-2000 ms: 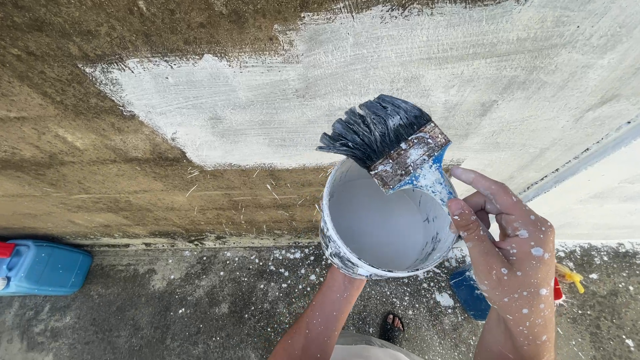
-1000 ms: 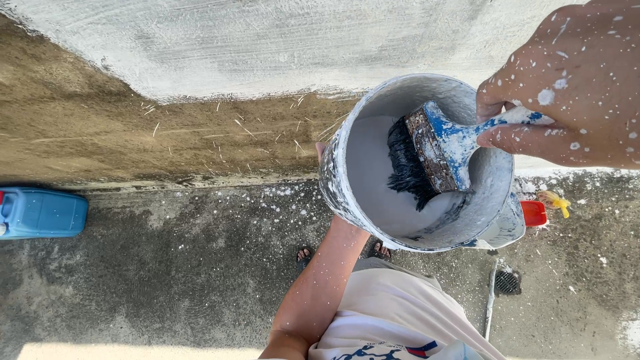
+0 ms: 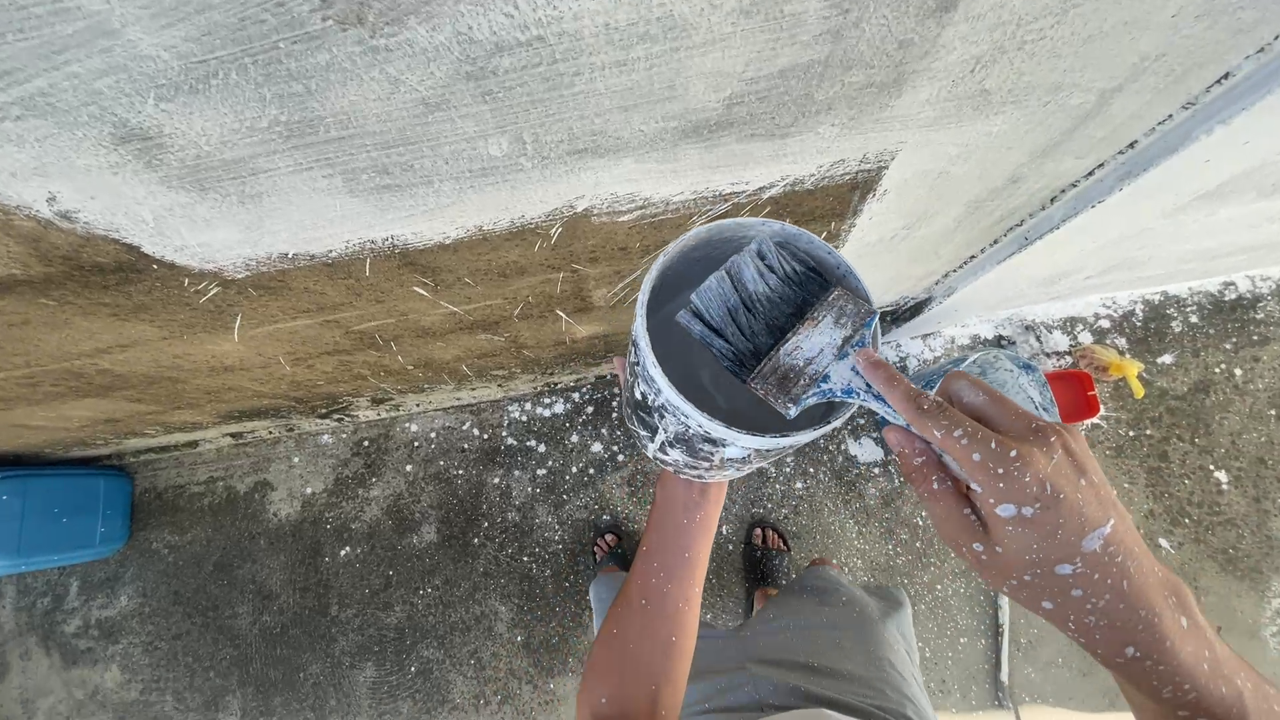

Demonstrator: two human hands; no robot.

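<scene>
My right hand (image 3: 1020,490), spattered with white paint, grips the blue handle of a wide paintbrush (image 3: 790,320). Its dark, wet bristles lie over the mouth of a round paint bucket (image 3: 700,450), which has white paint smeared down its outside. Pale paint (image 3: 690,360) stands inside the bucket, grayish in the shade. My left hand (image 3: 620,370) holds the bucket from its far side and below; only a bit of the fingers shows past the left edge, and the forearm comes up from the bottom. Beyond the bucket is a wall (image 3: 450,130), white above and bare brown along its lower strip.
A blue plastic jerrycan (image 3: 60,518) is on the concrete floor at left. Right of the bucket, partly behind my right hand, is a paint-smeared container (image 3: 990,375) near a red object (image 3: 1073,395) and a tied yellowish plastic bag (image 3: 1110,365). My sandaled feet (image 3: 766,560) are below.
The brush was dipped in the bucket a second ago; now it is raised to the rim with its bristles over the opening. My right hand has moved down from the upper right. The view has shifted.
</scene>
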